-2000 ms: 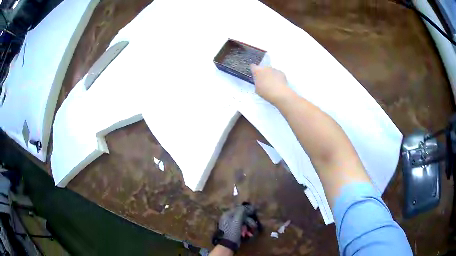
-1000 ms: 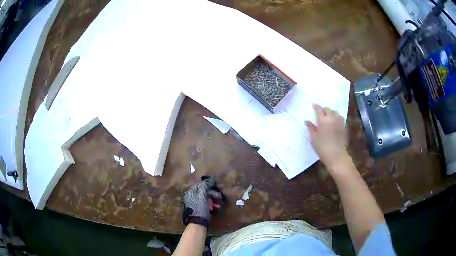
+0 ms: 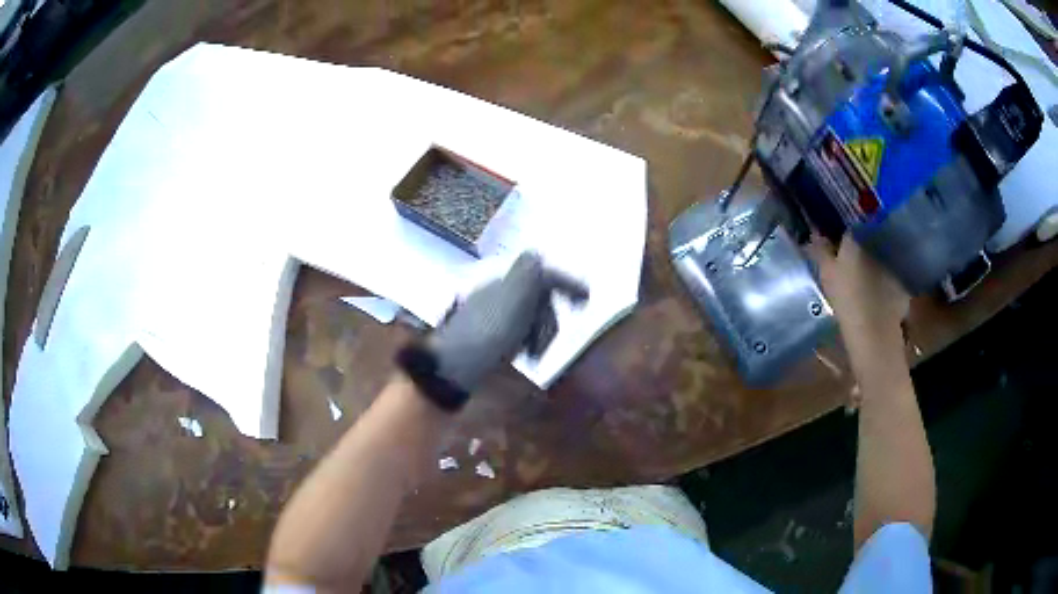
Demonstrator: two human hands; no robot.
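The thick white layered stack lies on the table, with stepped, notched near edges. An open box of grey bits rests on it. My left hand, in a grey mesh glove with a dark wrist strap, is blurred over the stack's right end, fingers apart; I see nothing in it. My bare right hand is at the underside of the blue and grey cutting machine's motor; the motor hides part of its fingers, so its grip is unclear. The machine's base plate stands right of the stack.
Small white offcuts lie on the brown table near its front edge. A grey strip lies on the stack's left part. Another white stack is at the far left. A white roll and cable are at the upper right.
The view has turned right, bringing the motor further into view. My right hand has gone from the stack to the machine. My left hand has moved from the table's front up over the stack's right end.
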